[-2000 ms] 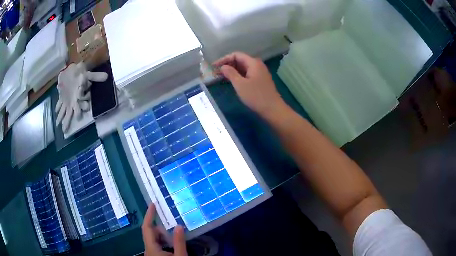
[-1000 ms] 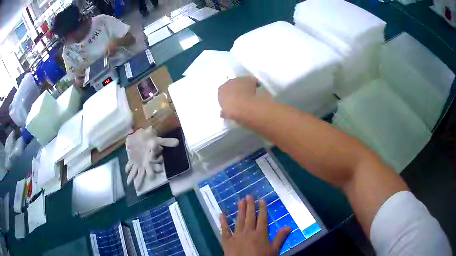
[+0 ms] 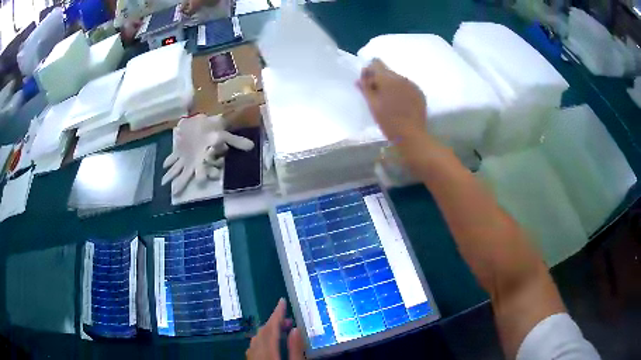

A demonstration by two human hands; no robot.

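A blue solar cell array (image 3: pixel 351 267) with white strips lies on a slightly larger pale sheet, in front of me near the bench edge. My left hand (image 3: pixel 277 341) is at its lower left corner, cut off by the bottom edge, fingers apart and empty. My right hand (image 3: pixel 395 98) is above the right side of the white backsheet stack (image 3: pixel 316 119), fingers closed on the edge of a thin, whitish sheet (image 3: pixel 299 42). That sheet is lifted and blurred at its far end; its exact type is unclear.
Two piles of cell arrays (image 3: pixel 193 281) lie at left. White gloves (image 3: pixel 200 151) and a smartphone (image 3: pixel 242 162) lie left of the stack. Tall soft white stacks (image 3: pixel 429 70) and pale green sheets (image 3: pixel 527 204) stand at right. Another person's hands (image 3: pixel 197 5) show at top left.
My right hand has moved right across the stack and now holds a lifted sheet. My left hand has left the cell array for its lower left corner. The view has shifted.
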